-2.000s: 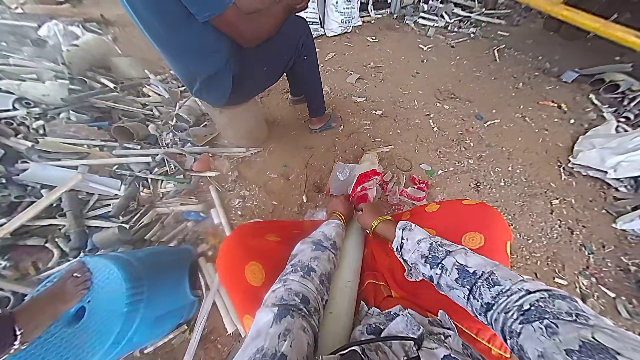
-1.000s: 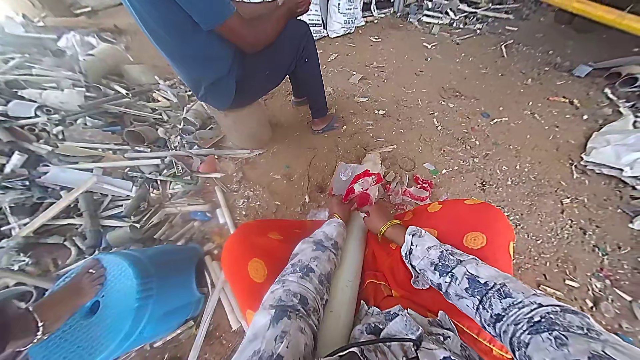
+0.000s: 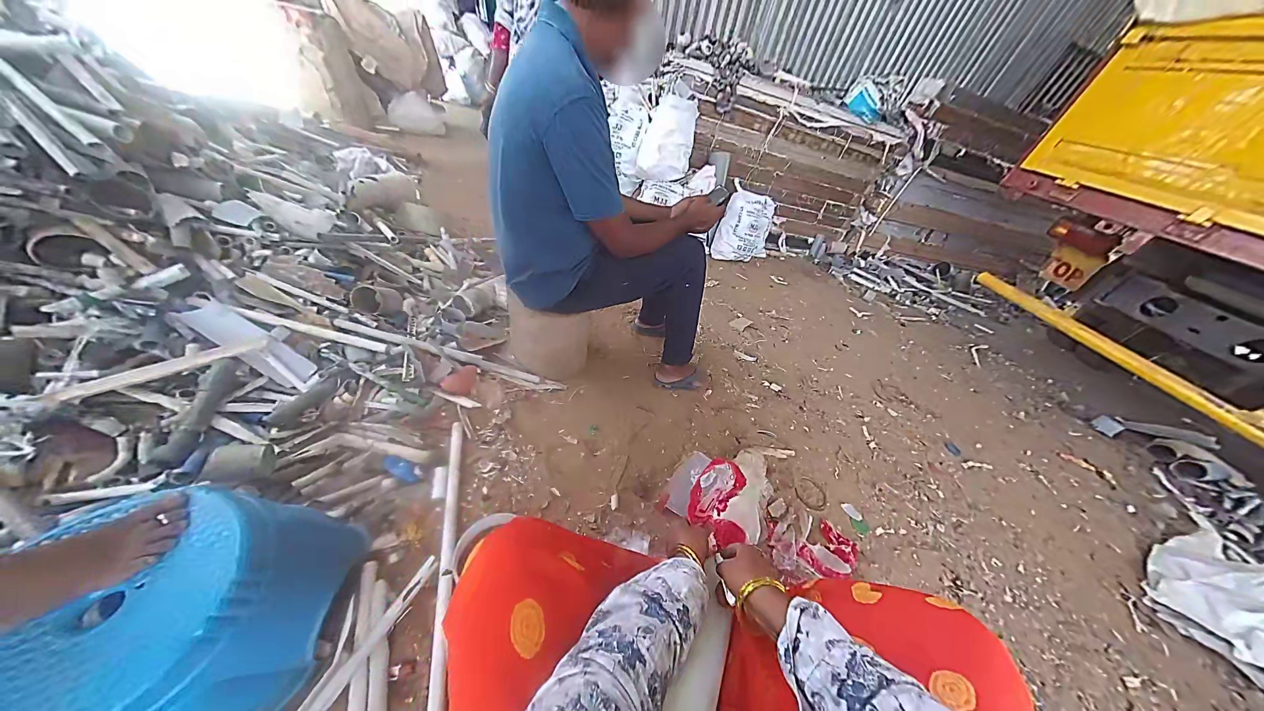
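Note:
A pale plastic pipe [image 3: 703, 652] lies between my knees, over orange cloth with yellow dots, and its far end is at my hands. My left hand [image 3: 688, 536] is at the left of that end, touching a red and clear plastic wrapping [image 3: 719, 494]. Close beside it, my right hand [image 3: 741, 571] has curled fingers near the pipe's end. Both wrists wear yellow bangles. The fingertips are too small and partly hidden to show what exactly they grip. More torn red and clear plastic [image 3: 828, 551] lies on the ground just beyond my right hand.
Scrap pipes [image 3: 296, 296] are heaped at the left. A blue plastic stool [image 3: 197, 602] with another person's foot on it stands near left. A person in a blue shirt [image 3: 558, 158] sits ahead. White sacks [image 3: 743, 227] stand behind, and a yellow truck [image 3: 1165, 118] is at right.
The view has tilted up, showing more of the seated person, the sacks and the truck. My hands stay together at the pipe's end by the red plastic.

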